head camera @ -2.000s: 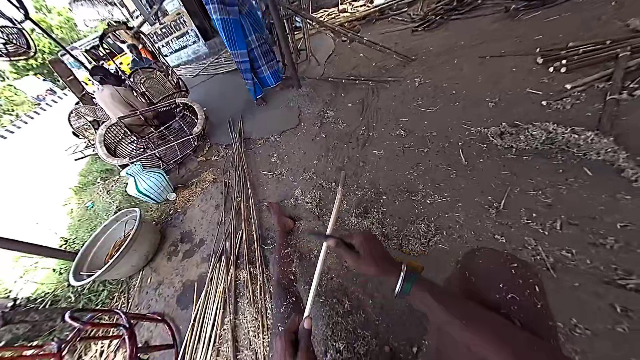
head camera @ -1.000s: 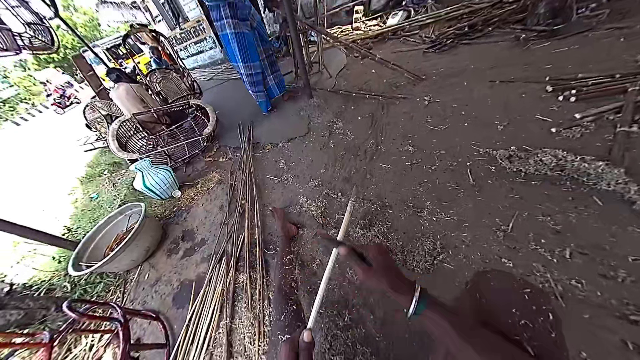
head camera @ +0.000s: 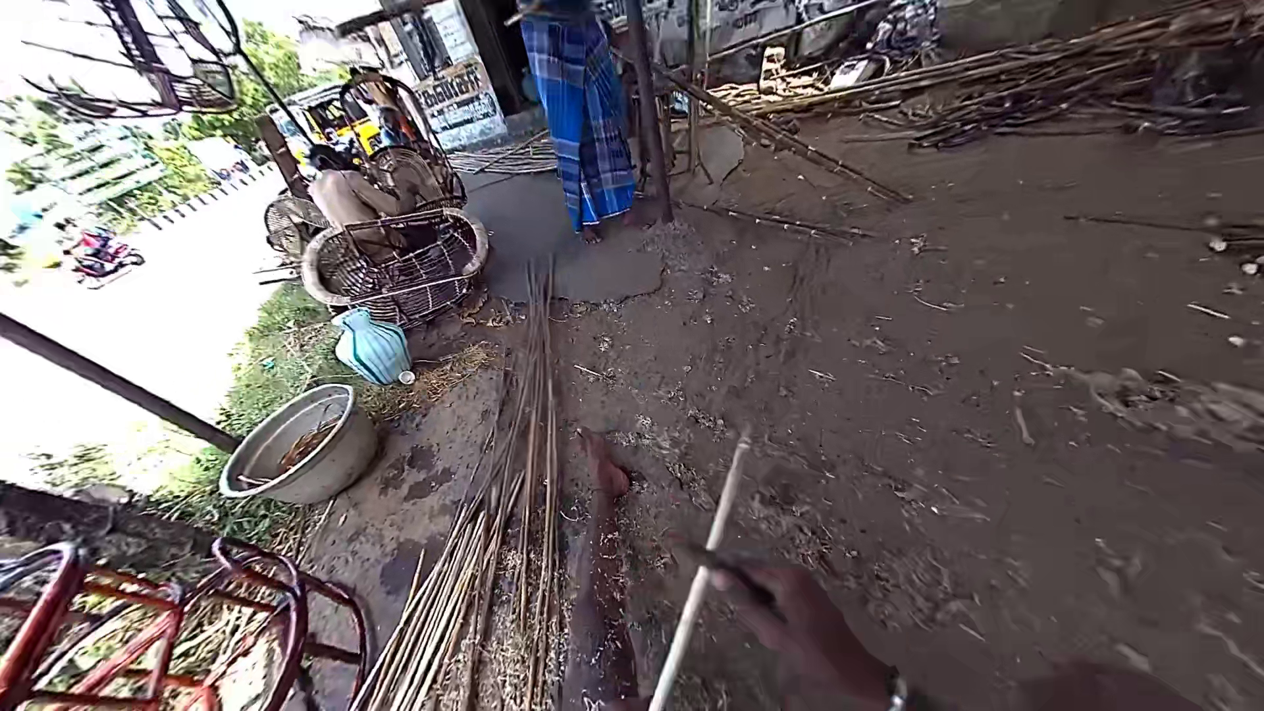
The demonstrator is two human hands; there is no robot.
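A pale peeled cane (head camera: 703,573) rises from the bottom edge, slanting up and to the right over the ground. My right hand (head camera: 795,617) is closed around the dark handle of a knife (head camera: 731,571), whose blade lies across the cane. Of my left hand (head camera: 624,705), only a dark sliver shows at the bottom edge by the cane's lower end; its grip is hidden. My outstretched leg and bare foot (head camera: 604,464) lie left of the cane, with shavings on the skin. Beside the leg, a bundle of long thin canes (head camera: 484,553) lies on the ground.
A grey basin (head camera: 296,449) holding cane strips and a striped water pot (head camera: 372,346) stand at left. Red-brown cane frames (head camera: 178,632) fill the lower left. Farther off, a person sits among woven cane chairs (head camera: 395,262); another in a blue checked wrap stands by a post (head camera: 647,109).
My right hand with the knife has moved lower along the cane. The view has shifted, and my left hand, seen earlier at the cane's lower end, is now almost out of frame.
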